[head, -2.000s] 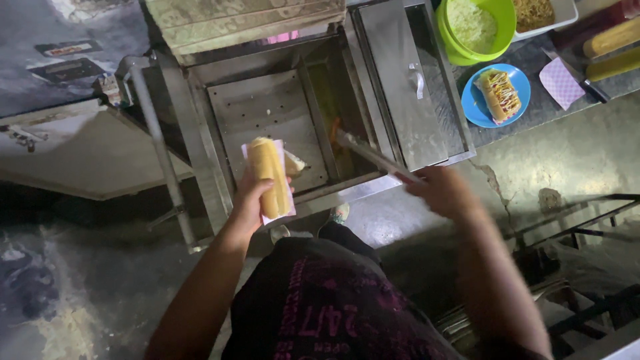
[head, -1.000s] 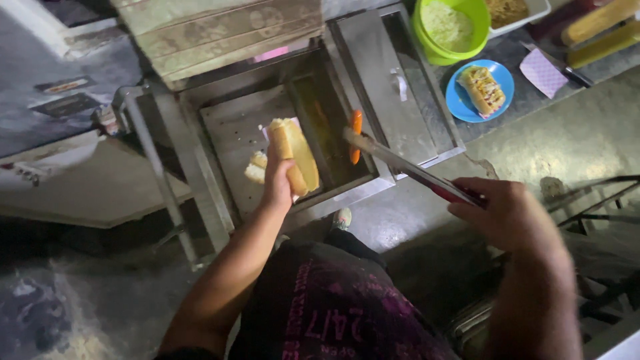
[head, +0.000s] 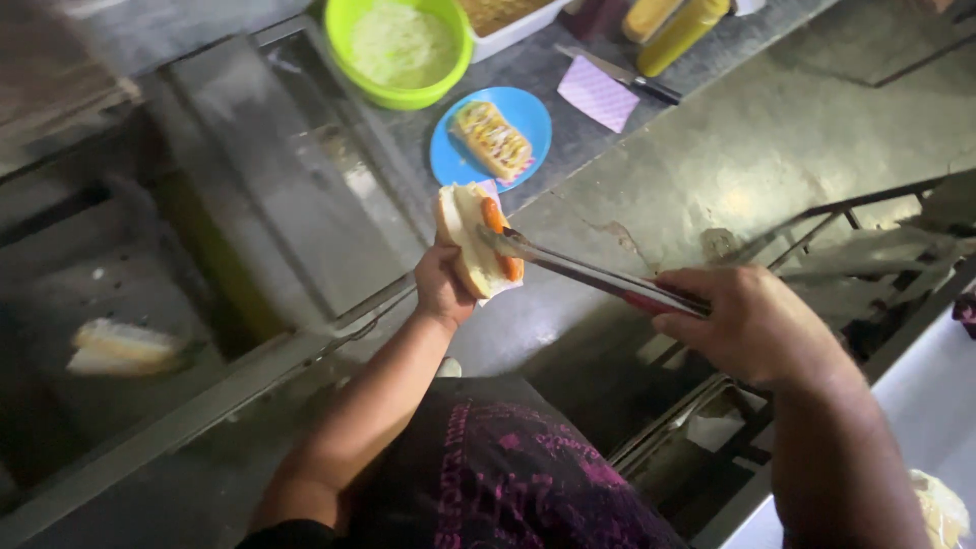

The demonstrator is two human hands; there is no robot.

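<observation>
My left hand (head: 446, 286) holds a split hot dog bun (head: 467, 244), opened out, with a paper sheet behind it. A reddish-orange sausage (head: 493, 216) lies against the bun's right half. My right hand (head: 751, 324) grips metal tongs (head: 587, 274) with red on the handle, and their tips are at the sausage. Just beyond the bun, a dressed hot dog (head: 492, 141) rests on a blue plate (head: 444, 158) on the counter. Another piece of bread (head: 126, 348) lies in the steel well at the left.
A green bowl of shredded white food (head: 463, 57) and a white tray of brown food (head: 526, 29) stand on the counter (head: 404, 133). Patterned paper (head: 598, 93), a knife (head: 648, 85) and a yellow bottle (head: 681, 36) are to their right. A steel lid (head: 252, 183) lies left; metal racks are at right.
Both hands have moved right, from over the steel well to near the blue plate. The sausage, held in the tongs one second ago, is now at the bun. The view has shifted right.
</observation>
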